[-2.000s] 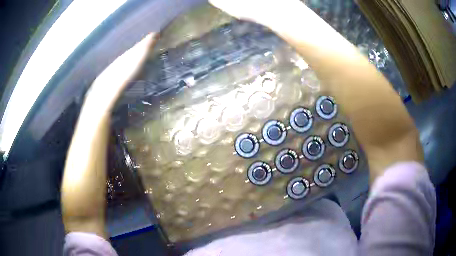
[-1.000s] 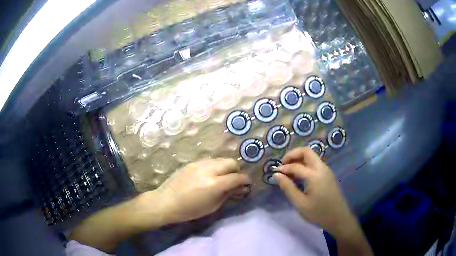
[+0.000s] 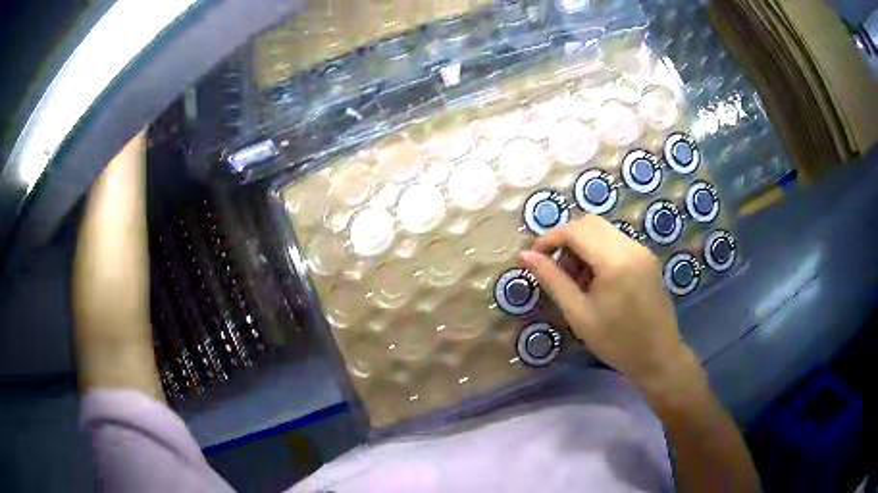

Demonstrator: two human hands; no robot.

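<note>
A clear blister tray over brown cardboard lies in front of me. Round components with blue-grey centres sit in pockets on its right part; two lie left of my right hand. My right hand is over the tray, thumb and index fingertips close together, hiding some pockets; whether it holds a component is unclear. My left forearm reaches up the left side; the left hand is hidden behind the bright lamp. A source tray with close dark rows is left of the blister tray.
Stacked glossy trays stand behind the working tray. Shiny empty blister trays are at the right, beside the leaning cardboard stack. The bright lamp crosses the upper left. Blue tape marks the bench's front.
My left hand has left the blister tray and moved up left out of sight. My right hand has moved up relative to the tray. Components now show left of it.
</note>
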